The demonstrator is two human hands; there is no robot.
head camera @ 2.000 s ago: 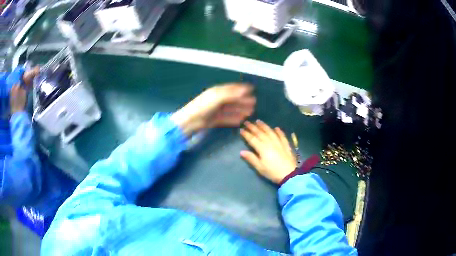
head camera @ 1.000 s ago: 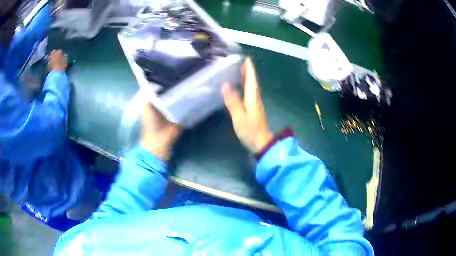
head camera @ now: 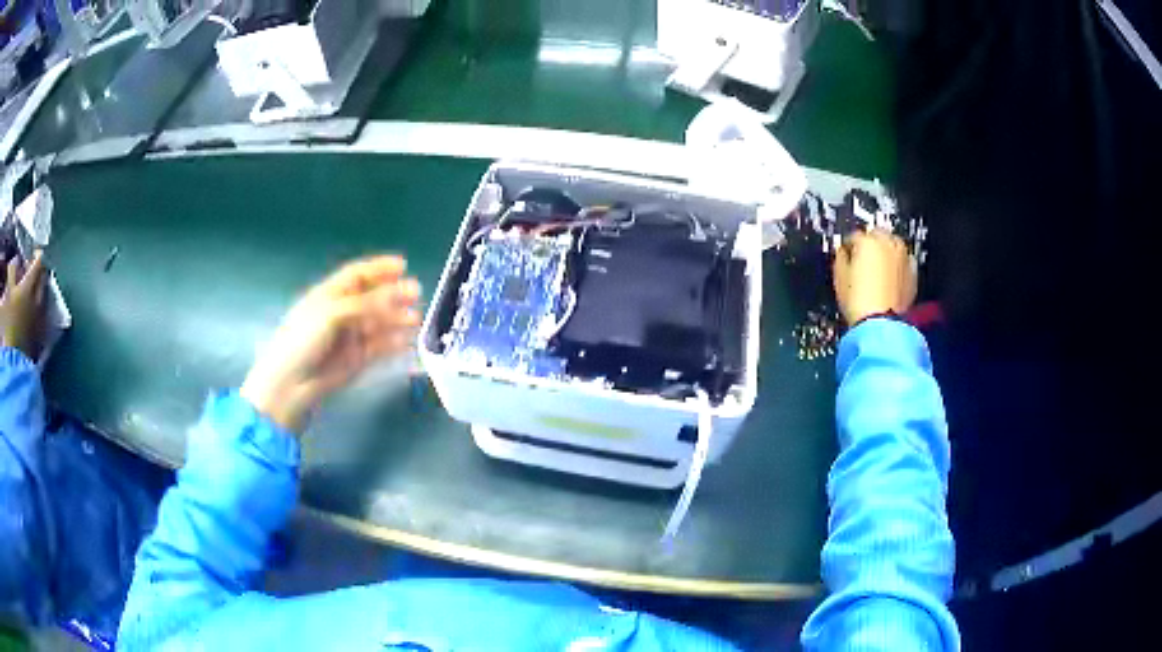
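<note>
The open white housing (head camera: 548, 408) stands on the green mat in front of me. Inside are a blue board (head camera: 510, 299) at the left and a black module (head camera: 644, 299) at the right, with thin wires along the far edge. A white flat cable (head camera: 692, 478) hangs over the near wall. My left hand (head camera: 351, 325) is raised beside the housing's left side, fingers apart and empty. My right hand (head camera: 877, 274) is at the pile of small black and white parts (head camera: 870, 210); its fingertips are hidden among them, so a grip cannot be told.
A white roll (head camera: 745, 147) lies beyond the housing's far right corner. Small gold specks (head camera: 816, 336) lie near my right wrist. A pale rail (head camera: 421, 140) runs behind, with white housings (head camera: 274, 64) beyond it. Another person's hand (head camera: 22, 303) is at the left edge.
The housing, earlier tilted in my hands, now stands on the mat. My left hand has let go and moved left of it. My right hand has moved right to the parts pile.
</note>
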